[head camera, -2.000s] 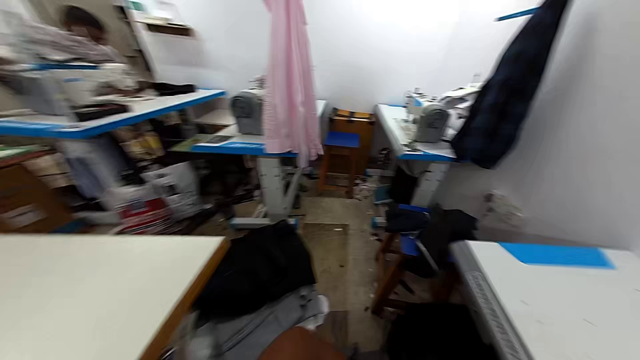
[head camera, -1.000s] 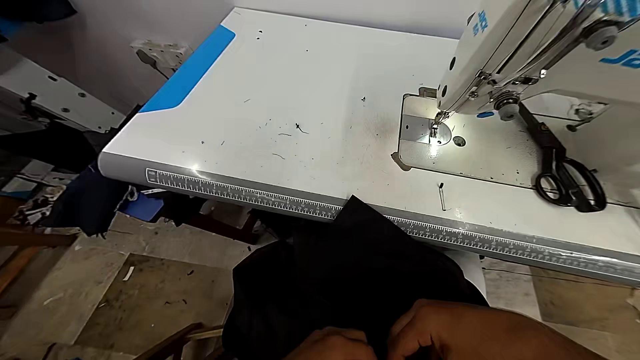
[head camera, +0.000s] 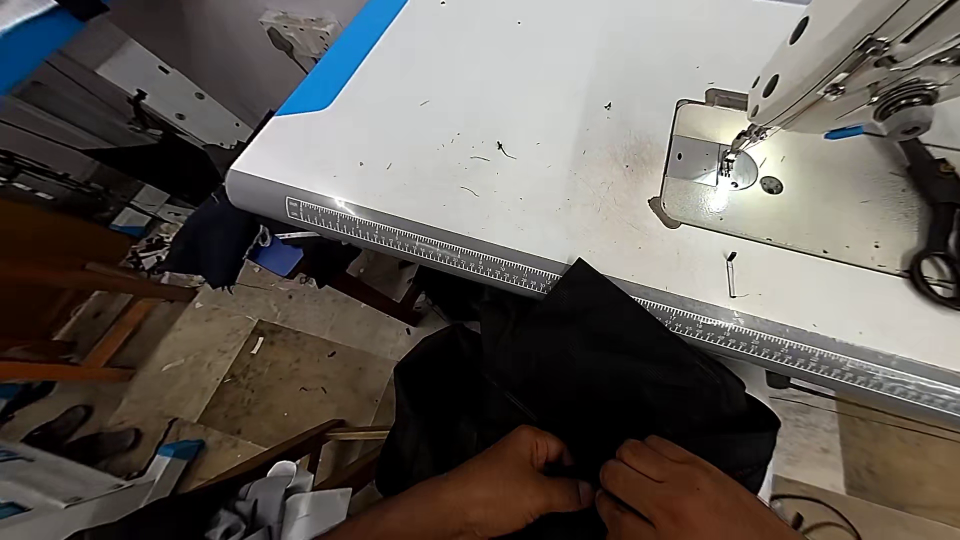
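Note:
Black fabric (head camera: 600, 360) lies over my lap, and one pointed corner of it rests on the front edge of the white sewing table (head camera: 480, 150). My left hand (head camera: 525, 476) pinches the cloth between thumb and fingers. Close beside it on the right, my right hand (head camera: 660, 487) grips the same fabric with curled fingers. Beyond the hands, at the upper right, stands a sewing machine (head camera: 840, 67), its lamp lighting the needle plate (head camera: 712, 161). Black-handled scissors (head camera: 937, 247) lie at the right edge, partly cut off by the frame.
A printed ruler strip (head camera: 427, 244) runs along the table's front edge. Thread scraps and a small metal piece (head camera: 731, 275) lie on the tabletop. Wooden stool parts (head camera: 120, 330) and dark cloth (head camera: 214, 236) are at the left. Grey fabric (head camera: 270, 502) sits at the lower left.
The view has swung from the room to the sewing table. Since one second ago, both hands have stayed at the black fabric, and its corner still rests on the table edge.

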